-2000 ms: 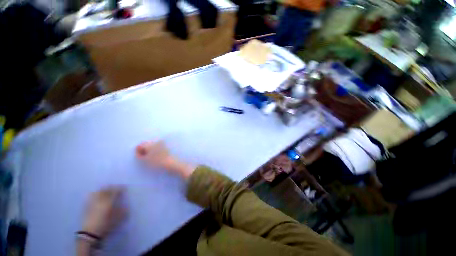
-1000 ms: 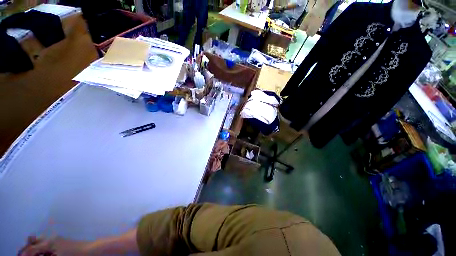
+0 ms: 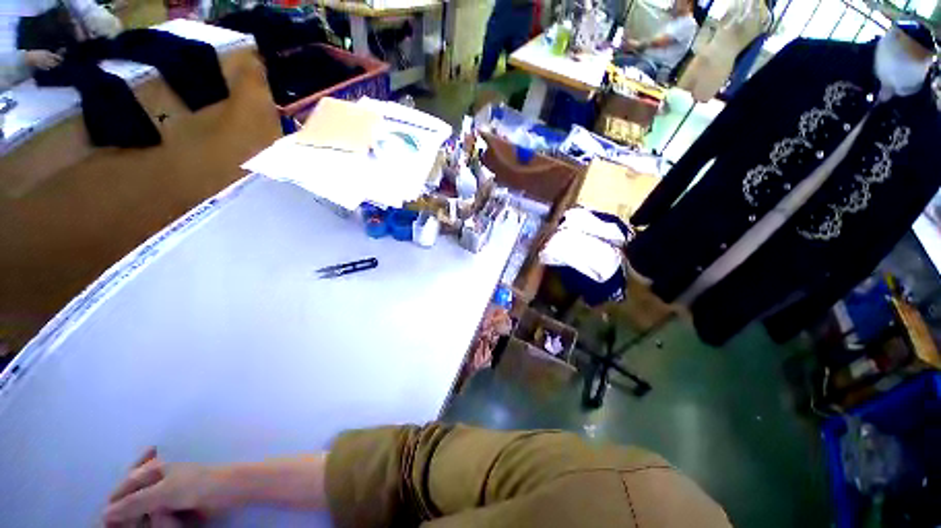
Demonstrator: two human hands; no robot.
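My right hand lies low on the pale table at the lower left, its lower part close to the picture's bottom edge. Its fingers are loosely bent and somewhat apart, and I see nothing in it. A brown sleeve covers the forearm. My left hand is out of the picture. Dark thread snips lie on the table beyond my right hand, untouched.
White papers with a tan card lie at the far corner, beside cluttered small supplies. A black embellished jacket hangs at the right. A seated person is in the background.
The view has swung right and sharpened, then shifted slightly back left. My left hand has gone out of the picture. My right hand now sits lower left in view. The snips still lie on the table.
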